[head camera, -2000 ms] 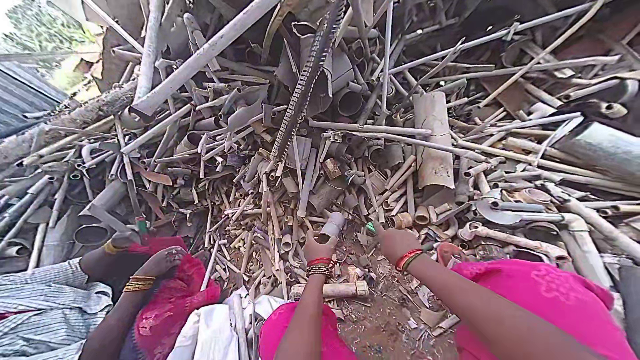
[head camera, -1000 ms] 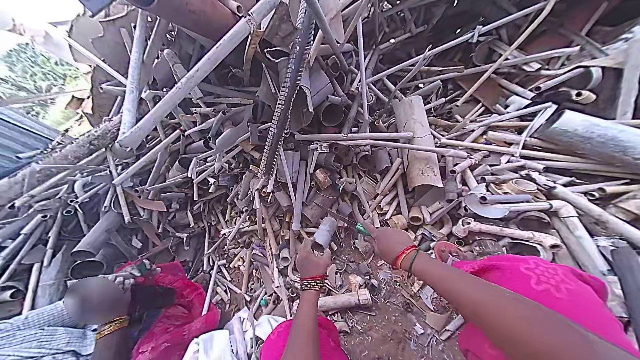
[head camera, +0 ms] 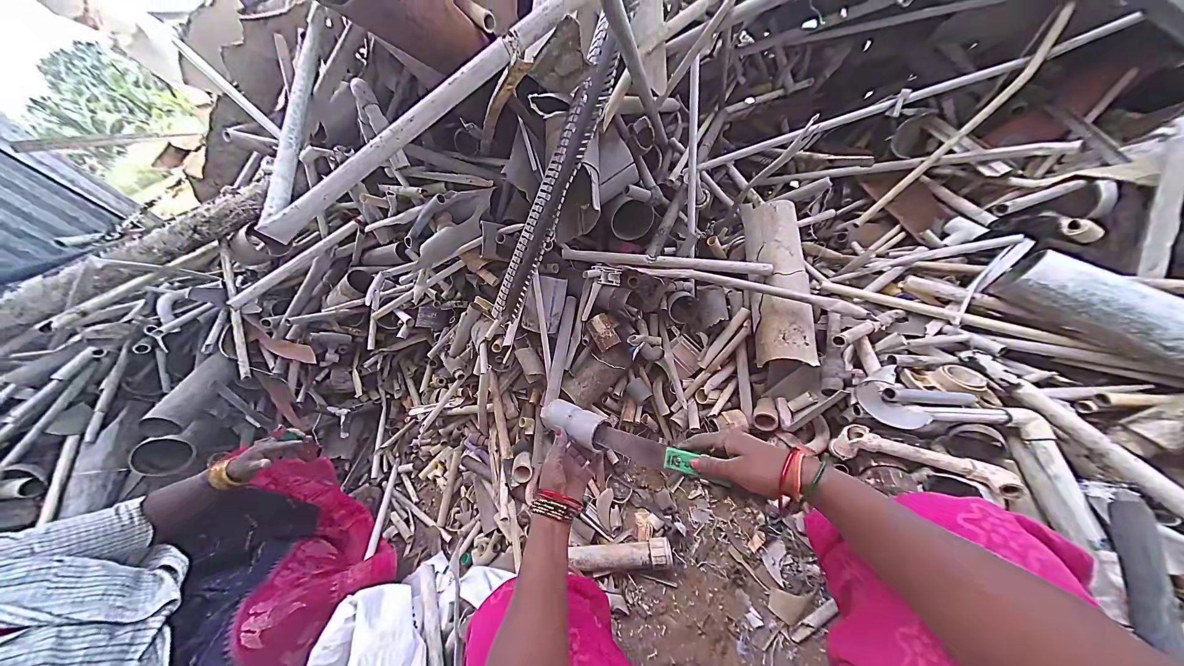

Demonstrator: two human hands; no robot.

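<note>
My left hand [head camera: 562, 476] grips a short grey plastic pipe fitting [head camera: 575, 424] from below, holding it tilted over the scrap. In my right hand [head camera: 745, 461] is the green handle of a knife [head camera: 638, 447]. Its wide blade reaches left to the open right end of the fitting; whether the tip is inside cannot be told. A capped length of pale pipe [head camera: 620, 556] lies on the ground just below my left hand.
A large heap of scrap plastic pipes [head camera: 444, 370] rises ahead, with a wide split pipe [head camera: 780, 287] and a black ribbed strip [head camera: 555, 176]. Another person's hand [head camera: 268, 453] is at the left. White cloth [head camera: 370, 624] lies near my left knee.
The fitting in my left hand has turned from nearly upright to slanting, with its open end toward my right hand. The knife blade now points left at that end. The other person's hand at left has moved.
</note>
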